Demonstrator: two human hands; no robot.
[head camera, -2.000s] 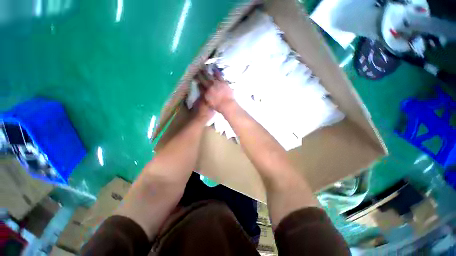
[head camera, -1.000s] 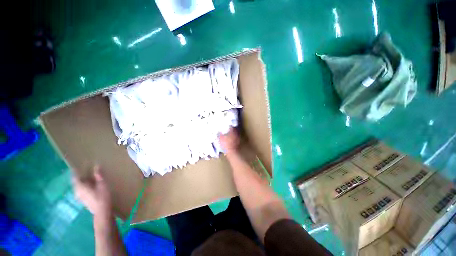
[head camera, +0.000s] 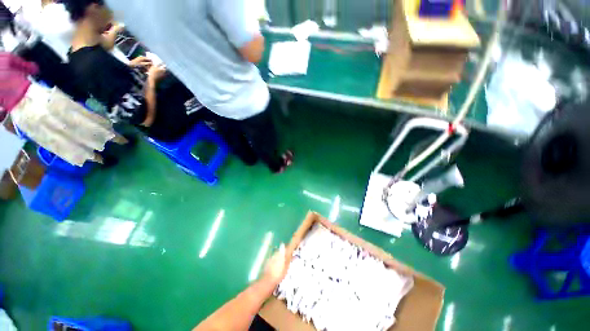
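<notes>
An open brown carton (head camera: 422, 298) stands at the bottom centre-right, its lower part cut off by the picture's edge. White flat pieces (head camera: 339, 278) stand packed in rows inside it, with bare cardboard at the right end. My left hand (head camera: 277, 265) is at the carton's upper left wall, its fingers on the rim. The hand is small and slightly blurred. My right hand is not in view.
A white tubular stand (head camera: 380, 202) and a black round base (head camera: 443, 229) are beyond the carton. A black fan (head camera: 559, 158) and blue stool (head camera: 556, 262) are right. A standing person (head camera: 213, 58) and seated people are upper left, near a green bench (head camera: 343, 74).
The view has swung up and turned, so the carton sits lower and the bench and people show. My left hand has come to the carton's rim. My right hand has left the picture.
</notes>
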